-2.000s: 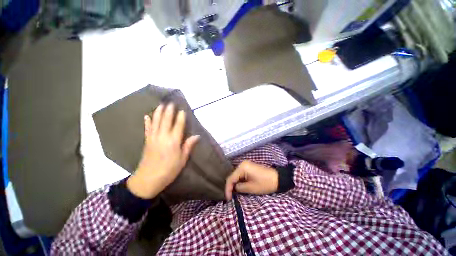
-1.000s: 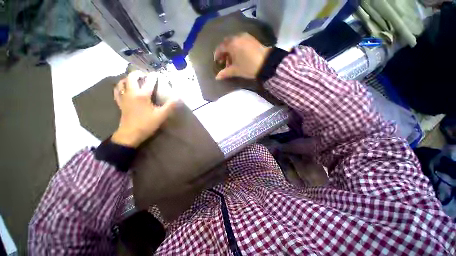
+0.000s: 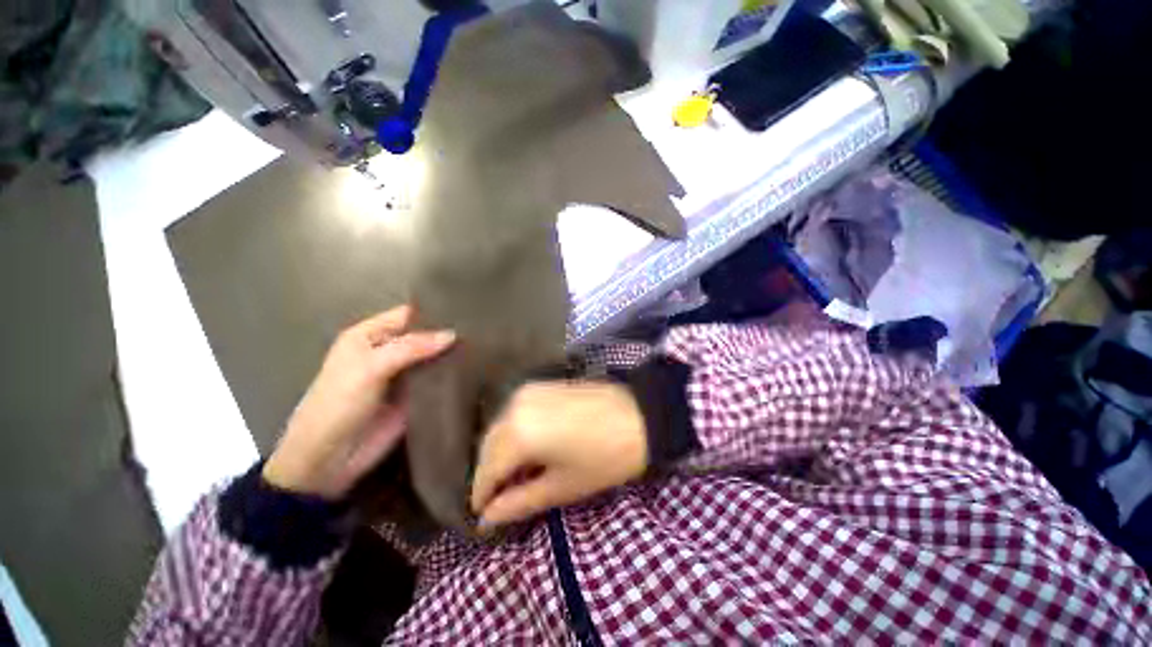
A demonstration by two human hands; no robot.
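An olive-brown cut panel (image 3: 284,253) lies on the white table, its upper part under the lit presser foot and needle (image 3: 377,177). A second olive-brown panel (image 3: 499,215) lies over its right side and comes down to the front edge. My left hand (image 3: 348,405) pinches the cloth near its lower edge between thumb and fingers. My right hand (image 3: 562,449), slightly blurred, is closed on the lower end of the cloth over the lap. More cut panels (image 3: 632,158) with a curved notch and pointed corner lie right of the needle.
The machine head (image 3: 253,57) with a blue knob (image 3: 398,135) stands above the work. A black rectangle (image 3: 790,70) and yellow tag (image 3: 694,111) lie at the right. A ruler strip (image 3: 758,215) runs along the front edge. Long panels (image 3: 57,379) hang at the left; pale cloth (image 3: 941,272) lies right.
My right hand has come back from the cloth right of the needle to the front edge. My left hand has moved down from beside the needle. A panel now extends from the right stack towards my lap.
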